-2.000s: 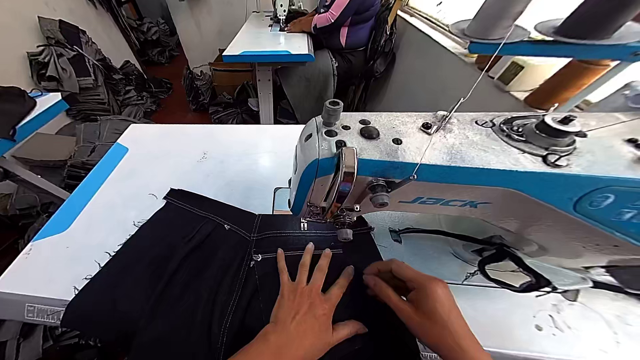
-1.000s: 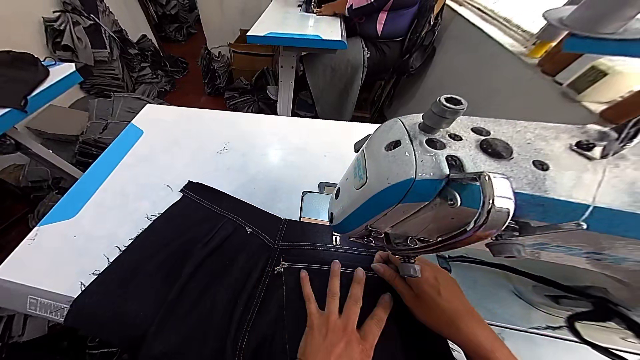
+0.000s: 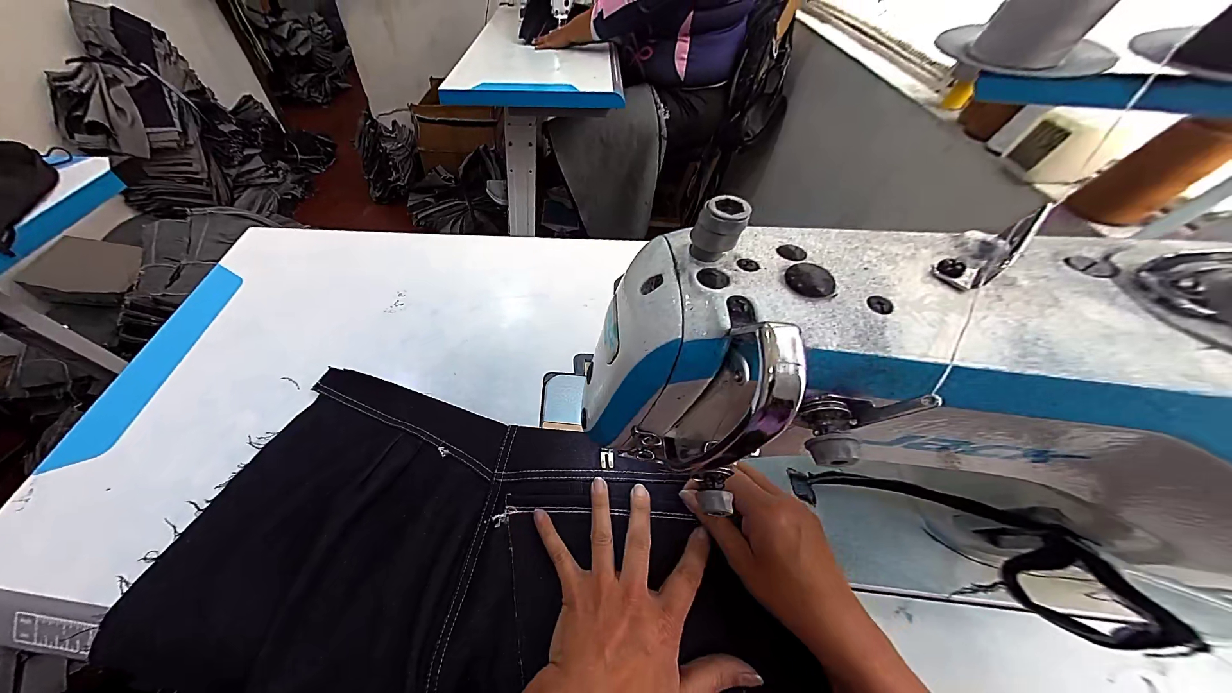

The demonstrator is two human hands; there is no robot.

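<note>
A dark denim garment (image 3: 385, 539) with pale double stitching lies across the sewing table, its waistband edge under the presser foot (image 3: 607, 458) of a Jack industrial sewing machine (image 3: 751, 318). My left hand (image 3: 621, 606) rests flat on the denim just below the foot, fingers spread. To its right, my right hand (image 3: 780, 539) has its thumb and fingers at the cloth's edge, partly behind a round knob on the machine head; whether it pinches the cloth is hidden.
Black-framed glasses (image 3: 1049, 553) lie on the machine bed at right. Thread cones (image 3: 1044, 34) stand on a rack at upper right. A co-worker (image 3: 674, 48) sits at another sewing table (image 3: 539, 72). Bundled garments (image 3: 173, 125) are piled on the floor at left.
My right hand has moved from the cloth beside my left hand up to the edge near the machine head, between two seconds and one second ago. The view has shifted.
</note>
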